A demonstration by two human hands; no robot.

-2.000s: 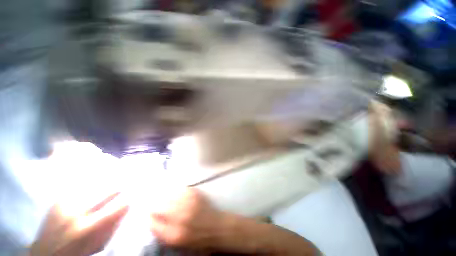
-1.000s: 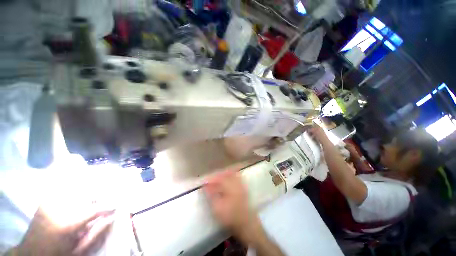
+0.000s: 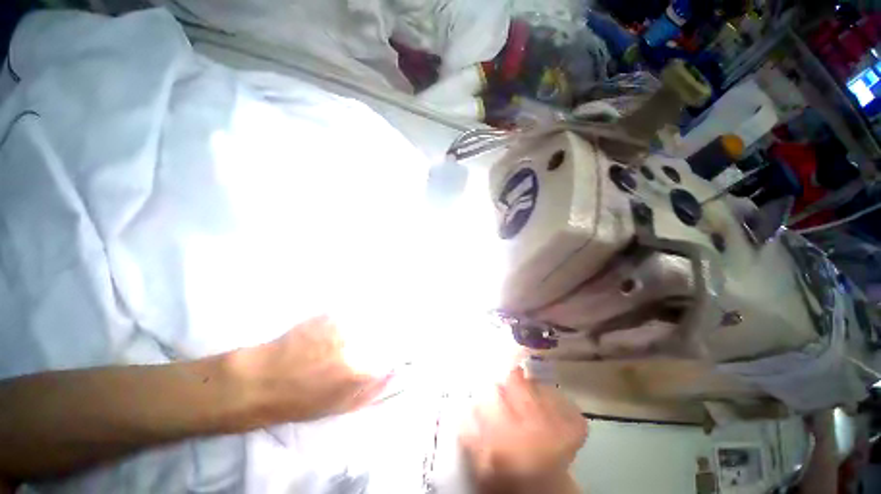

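The white garment (image 3: 106,241) lies spread over the left side and under the lamp, where glare washes it out. My left hand (image 3: 299,371) rests on the cloth left of the needle area, its fingertips lost in the glare. My right hand (image 3: 526,434) is blurred, just below the machine head (image 3: 555,222), at the edge of the cloth. A thin dark line runs down the cloth between my hands. The needle and presser foot are hidden by glare. Whether either hand grips the cloth cannot be made out.
The control panel (image 3: 739,466) is on the machine bed at lower right. White cloth with a dark red part lies behind the machine, near thread cones (image 3: 493,92). Part of another person's arm (image 3: 824,453) shows at the right edge.
The view has swung left, so more white cloth shows and the machine head sits further right. My right hand has moved from over the machine bed to the cloth below the head.
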